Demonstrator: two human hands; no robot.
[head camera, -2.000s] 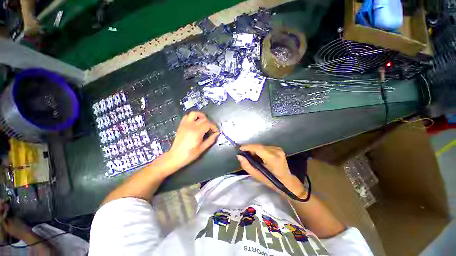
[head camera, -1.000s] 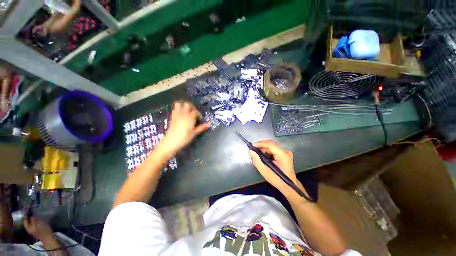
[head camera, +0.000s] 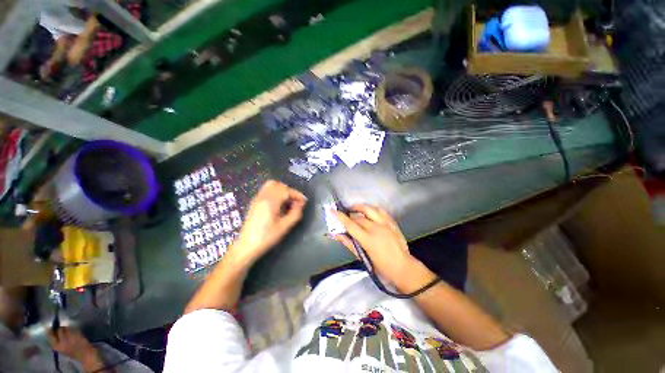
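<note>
My right hand (head camera: 375, 240) holds the black pen-like soldering iron (head camera: 367, 264), its cord looping over the wrist. The same hand also has a small white part (head camera: 333, 220) at its fingertips. My left hand (head camera: 271, 215) is curled with fingertips together, just left of the iron's tip; whether something small is pinched in it cannot be told. The tray (head camera: 188, 270), partly filled with rows of white parts, lies left of my left hand. A heap of grey and white flat pieces (head camera: 362, 146) lies beyond both hands.
A brown tape roll (head camera: 403, 98) stands right of the heap, with wire coils (head camera: 496, 96) and a dark mat (head camera: 485, 156) beyond. A small box (head camera: 526, 64) holds a blue-white object. A purple-rimmed fan (head camera: 109, 182) is left. A person's hand (head camera: 71, 346) shows lower left. A carton (head camera: 503, 280) is right.
My left hand has moved from above the tray's edge towards the bench middle and curled. My right hand has shifted slightly left; a white part now shows at its fingertips.
</note>
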